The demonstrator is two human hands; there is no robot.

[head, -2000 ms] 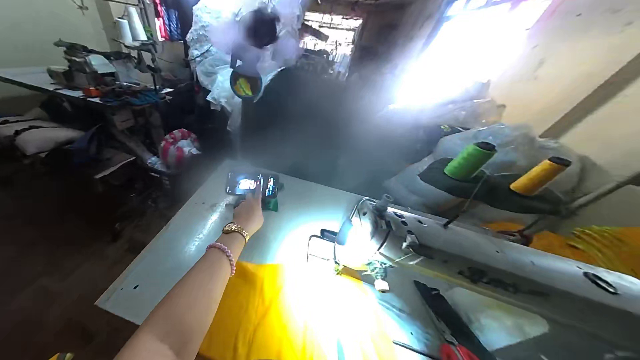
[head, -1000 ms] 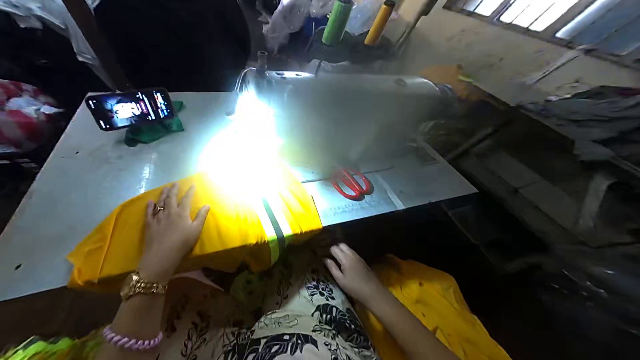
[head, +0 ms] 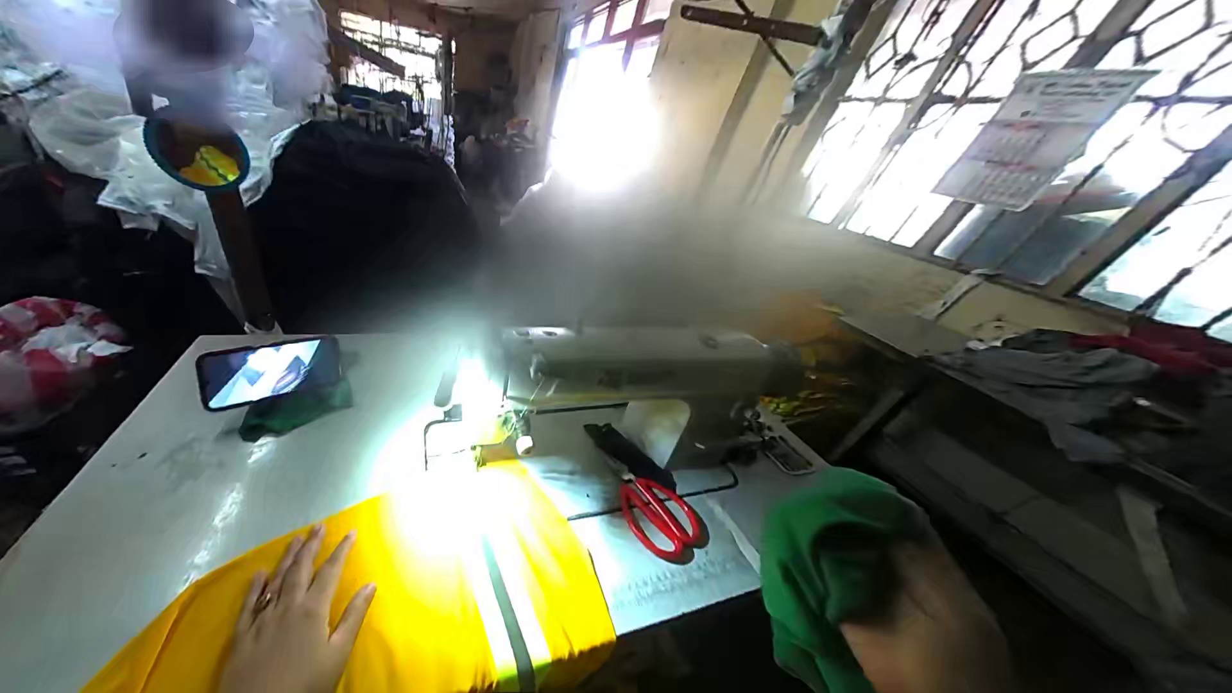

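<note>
My left hand (head: 296, 616) lies flat with fingers apart on a yellow cloth (head: 395, 597) that has a pale and dark stripe. The cloth runs under the needle area of a sewing machine (head: 635, 371), where a bright lamp glare hides detail. My right hand (head: 914, 611), blurred, grips a bunched green cloth (head: 818, 568) off the table's right front corner. Red-handled scissors (head: 662, 515) rest on the machine bed between the hands.
A phone (head: 265, 373) with a lit screen leans on a dark green cloth (head: 294, 409) on the white table (head: 164, 481). At right stands a bench with grey fabric (head: 1059, 375). Barred windows (head: 1020, 144) and a hanging calendar are behind it. Plastic bags (head: 96, 135) hang at upper left.
My right hand, bare near my lap one second ago, now holds green cloth at the right. My left hand remains on the yellow cloth. The view has swung upward.
</note>
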